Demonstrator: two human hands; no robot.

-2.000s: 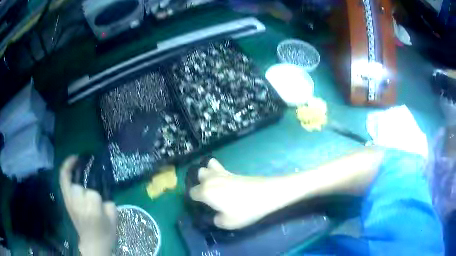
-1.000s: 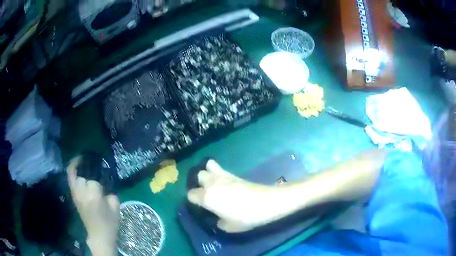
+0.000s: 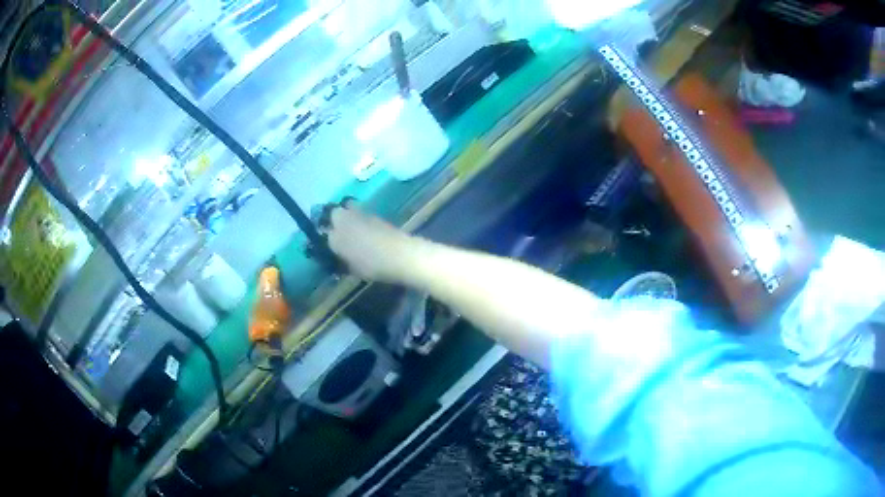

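My right hand (image 3: 367,247) is stretched far forward to the back of the bench, palm side hidden. Its fingers are closed around a dark tool (image 3: 322,231) at the end of a black cable; the tool looks like the black power screwdriver, but is mostly covered. An orange power screwdriver (image 3: 270,309) hangs or stands left of the hand, nose down. My left hand is not in view.
The black parts tray (image 3: 524,422) lies below my forearm, partly hidden by my sleeve. A white device (image 3: 344,374) with a dark oval is behind it. The orange-brown jig (image 3: 670,146), white cloth (image 3: 835,296) and round tub (image 3: 645,285) are right. A white container (image 3: 409,138) stands beyond.
The view has swung up and left to the back of the bench. My right hand has moved from the near dark jig plate to the cable's end. My left hand has left the view.
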